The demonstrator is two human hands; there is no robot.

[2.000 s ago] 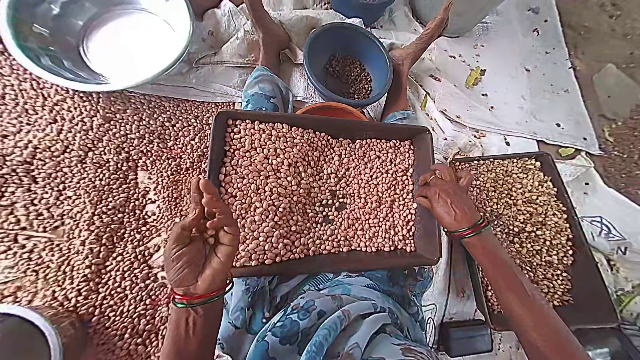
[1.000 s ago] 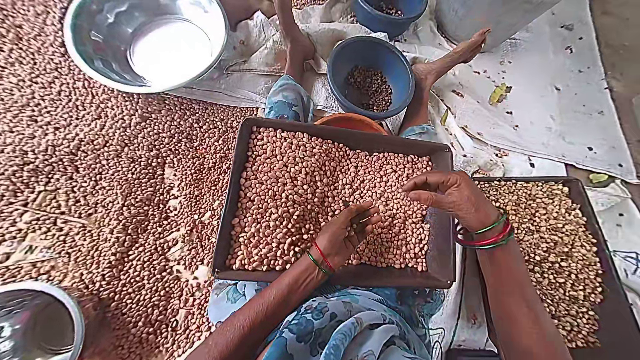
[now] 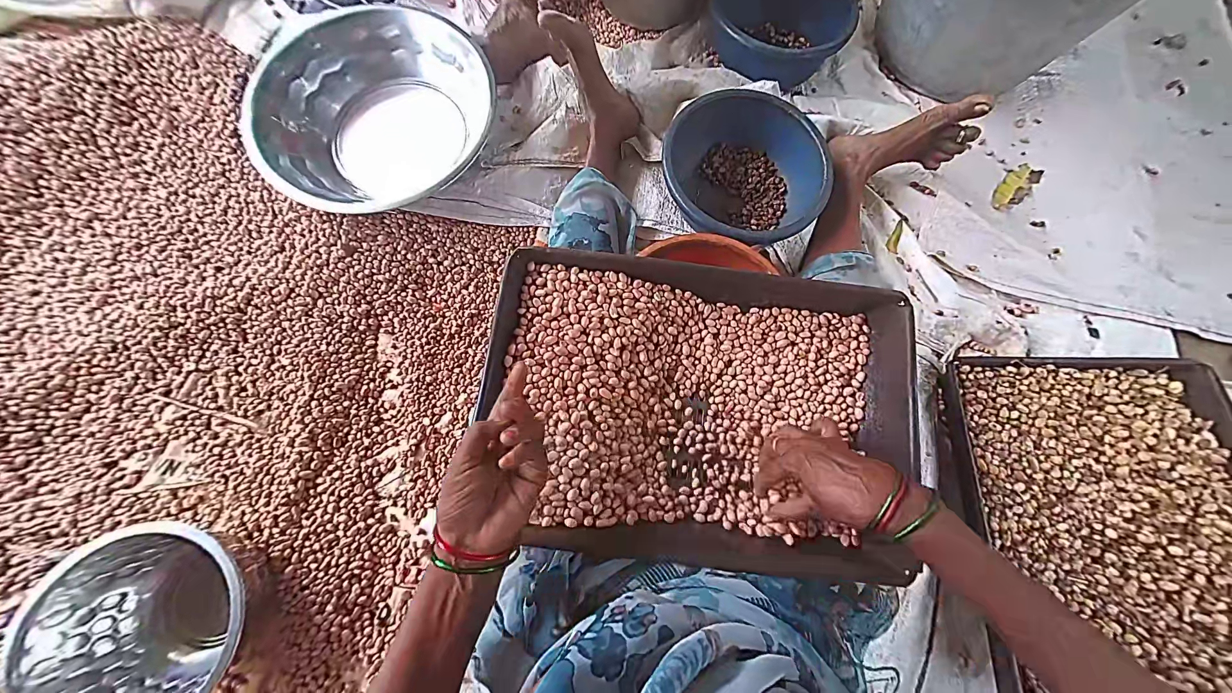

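Note:
A dark rectangular tray (image 3: pixel 890 385) rests on my lap, filled with pinkish-brown nuts or beans (image 3: pixel 597 385), with small gaps where its dark bottom shows. My left hand (image 3: pixel 496 462) is at the tray's left edge, palm turned up, index finger extended and the other fingers curled; whether something small is between them cannot be told. My right hand (image 3: pixel 818 476) touches the nuts at the lower right of the tray, fingers bent down, fingertips partly hidden. Both wrists wear red and green bangles.
Loose nuts (image 3: pixel 241 318) cover the floor at left, with a steel basin (image 3: pixel 279 115) and a metal bowl (image 3: pixel 231 577). Ahead are a blue bowl (image 3: pixel 679 183) of darker pieces, another blue bowl (image 3: pixel 741 58) and an orange container (image 3: pixel 707 250). A second dark tray (image 3: pixel 962 452) of yellowish nuts lies right.
My left hand has moved from over the tray's lower middle to its left edge. My right hand has come down onto the nuts at the lower right.

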